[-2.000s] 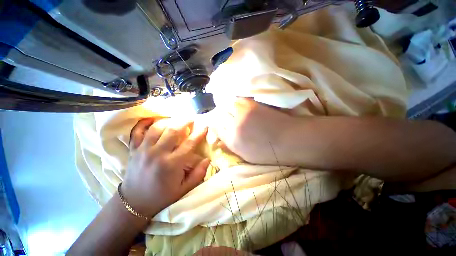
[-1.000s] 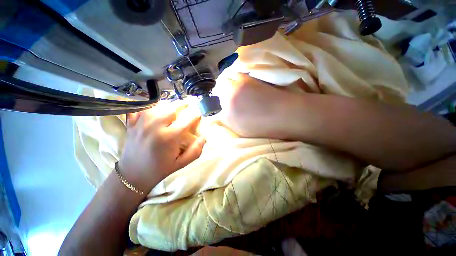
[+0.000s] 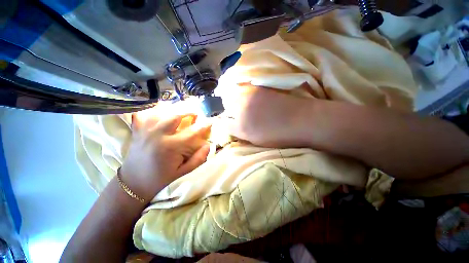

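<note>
Pale yellow fabric (image 3: 360, 61) lies heaped around and under both hands. A deeper yellow layer (image 3: 257, 200) is folded nearest the body, with thin dark thread lines on it. My left hand (image 3: 164, 144), with a gold bracelet at the wrist, lies on the fabric with its fingers towards the needle area. My right hand (image 3: 262, 115) is bent over the fabric just right of the grey knob (image 3: 212, 106); its fingertips are lost in the glare. The needle and presser foot are hidden by glare. The sewing machine head (image 3: 113, 36) is above the hands.
A white table surface (image 3: 41, 169) with blue tape is at the left. White crumpled material (image 3: 434, 54) lies at the upper right. A small yellow scrap (image 3: 379, 189) hangs below the right forearm. Dark patterned clothing is at the lower right.
The deeper yellow layer has been folded up into a wide roll near the body. The left hand has moved slightly left and its thumb now lies flatter. The right hand remains beside the knob.
</note>
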